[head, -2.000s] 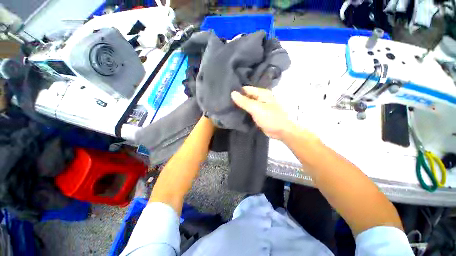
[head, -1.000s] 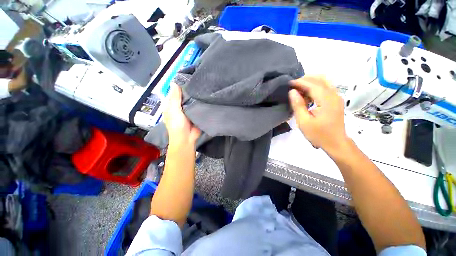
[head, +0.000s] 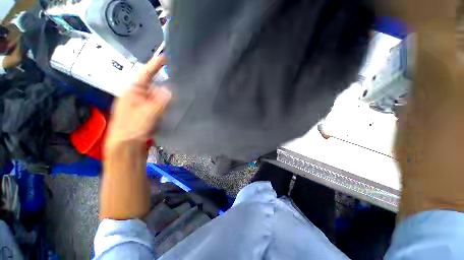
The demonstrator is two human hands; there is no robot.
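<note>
The dark grey garment [head: 264, 76] is raised close to the camera, large and blurred, and covers the upper middle of the view. My left hand [head: 137, 109] is at the garment's left edge, blurred, with fingertips meeting the cloth. The blur hides whether it grips. My right forearm [head: 432, 117] rises along the right side, large and blurred. My right hand is not visible at the top of the picture.
The white sewing machine [head: 389, 76] on the right is partly hidden by my forearm. A second machine [head: 122, 23] stands upper left. A red stool [head: 90, 133], dark cloth heaps [head: 30, 117] and a blue bin [head: 175, 177] with grey pieces lie below table level.
The garment has come up off the table, much closer to the camera. My left hand has moved left, and my right arm has lifted up and right, with its hand leaving view.
</note>
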